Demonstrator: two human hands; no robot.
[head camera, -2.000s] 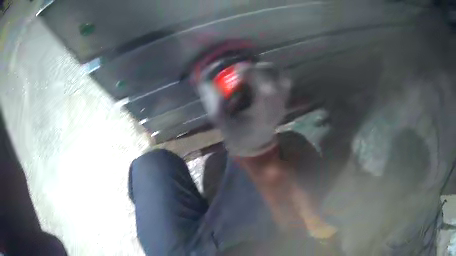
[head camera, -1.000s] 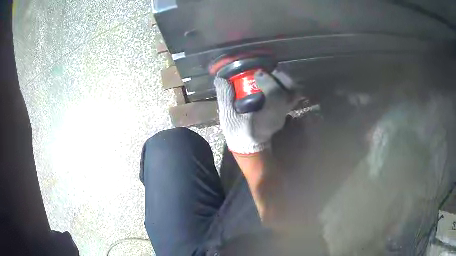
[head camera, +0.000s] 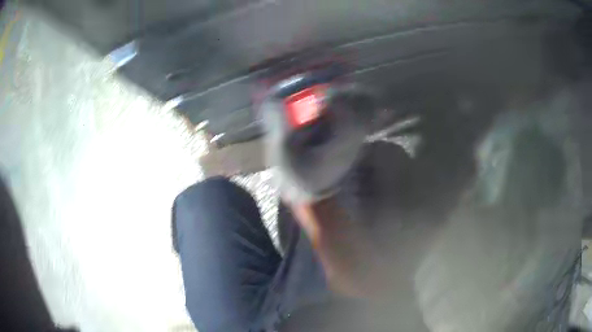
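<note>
My right hand (head camera: 318, 146), in a pale knit glove, is wrapped around the red and black sander (head camera: 304, 109). The sander's pad side is against or very near the side of the grey metal panels (head camera: 214, 61); contact cannot be told through the blur. The panels lie in a stack with bright edges and dark gaps between them, and bright corners at the left. My left hand is not in view.
A wooden support (head camera: 234, 159) lies under the stack. The speckled floor (head camera: 97, 214) at the left is strongly lit. My knee (head camera: 217, 220) is in front of the stack. Pale objects are cut off at the lower right edge. A dark shape fills the lower left edge.
The view has tilted and blurred, so the stack's corners now lie further left and slant. My right hand still holds the sander against or near the panels, slightly further left in the picture.
</note>
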